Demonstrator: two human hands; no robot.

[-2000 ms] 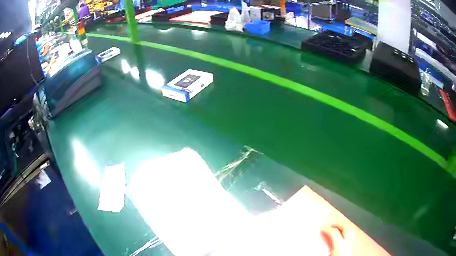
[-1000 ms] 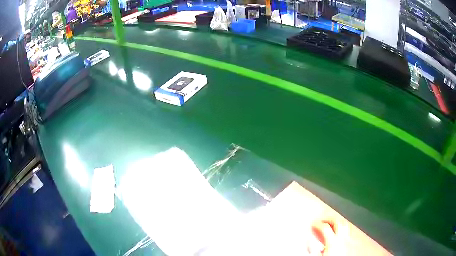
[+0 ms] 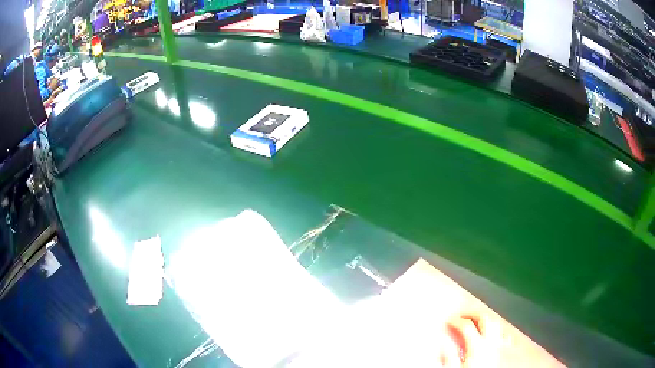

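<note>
A white, thick stack (image 3: 248,284), probably bags, glares on the green bench. A pink-orange mat (image 3: 503,327) lies right of it, mostly washed out to white. Reddish fingertips, apparently of my right hand (image 3: 463,341), show over the mat near the bottom edge. Glare hides the rest of the hand and anything in it. I cannot make out my left hand. Thin clear film strands (image 3: 316,233) lie between the stack and the mat.
A white and blue box (image 3: 270,130) lies on the green conveyor (image 3: 373,165), another (image 3: 141,84) farther left. A light-green rail (image 3: 431,128) crosses behind. A white slip (image 3: 146,271) lies left of the stack. Black trays (image 3: 458,56) stand beyond; people show far left.
The view has shifted a little to the right since the first frame. The nearer box has moved right along the conveyor since one second ago. The reddish fingertips have changed shape slightly.
</note>
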